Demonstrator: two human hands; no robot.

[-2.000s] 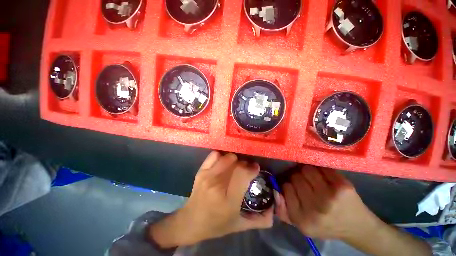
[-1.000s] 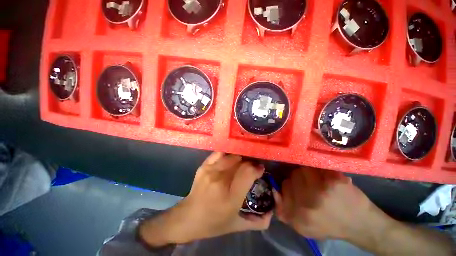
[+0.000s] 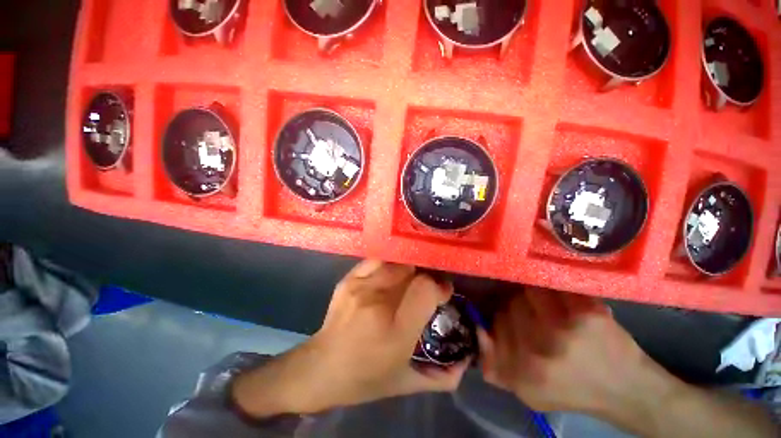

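Note:
My left hand [image 3: 377,334] holds a small round electronic unit [image 3: 445,332] at the bench's near edge, its dark face with pale parts turned up. My right hand [image 3: 557,346] is at the unit's right side, fingers closed on a slim blue tool [image 3: 473,315]. The tool's upper part shows beside the unit's rim; its other end shows below the hand. Where its tip touches is hard to tell. Above the hands lies the red foam tray [image 3: 390,81], with round units [image 3: 450,182] in its square pockets.
A red object [image 3: 6,94] is at the far left of the dark bench [image 3: 188,257]. A white crumpled tissue [image 3: 747,344] lies at the right edge. Grey cloth [image 3: 32,329] shows at the lower left. One upper-left tray pocket shows no unit.
The view has shifted slightly, and the grey cloth at the lower left shows more. Both hands keep nearly the same hold on the unit and tool.

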